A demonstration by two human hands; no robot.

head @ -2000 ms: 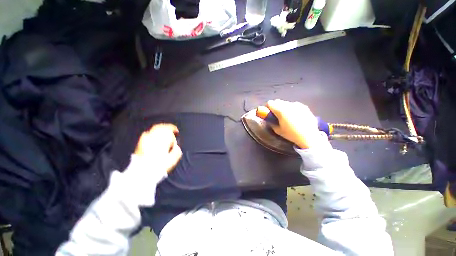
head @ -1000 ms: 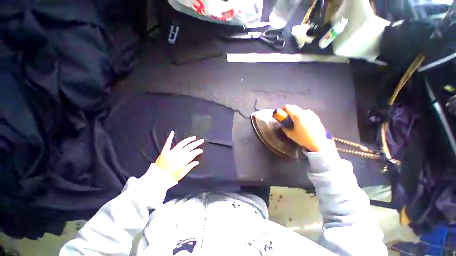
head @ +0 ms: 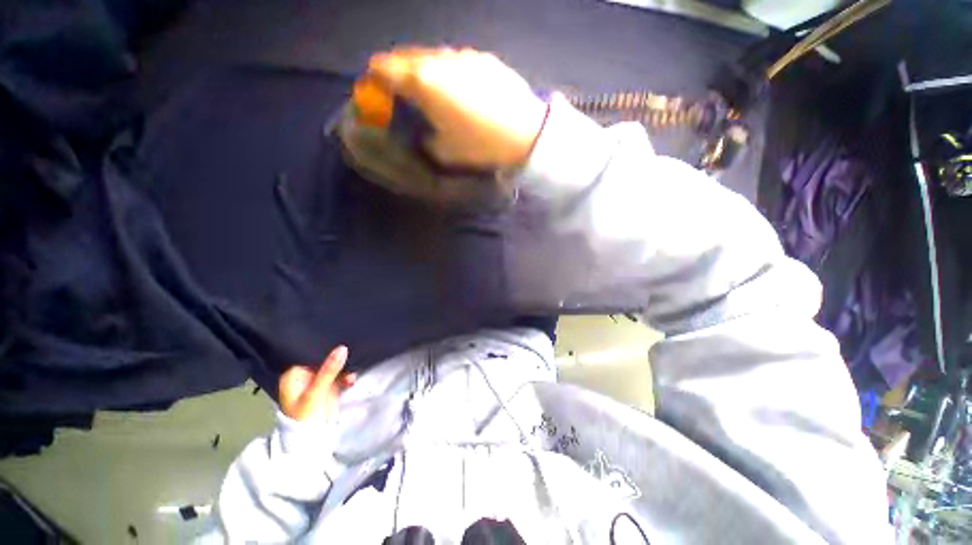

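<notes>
My right hand point(head: 469, 106) is closed around the dark handle of the steam iron point(head: 389, 160), whose orange end shows at the left of my fingers. The iron is on the dark garment piece point(head: 352, 250), near its far side; its soleplate is blurred and partly hidden by my hand. My left hand point(head: 311, 392) is at the near edge of the dark cloth, close to my body, with one finger extended. Whether it pinches the cloth edge cannot be told.
A large heap of dark cloth point(head: 64, 245) fills the left and hangs over the table edge. Ribbed hoses point(head: 640, 108) run right from the iron to a knot. Crumpled purple cloth point(head: 821, 202) lies at right. Part of the ruler point(head: 693, 13) shows at the top edge.
My right hand has moved the iron left onto the garment piece. My left hand has moved from on top of the cloth to its near edge. The view has tilted down, with bag and scissors out of frame.
</notes>
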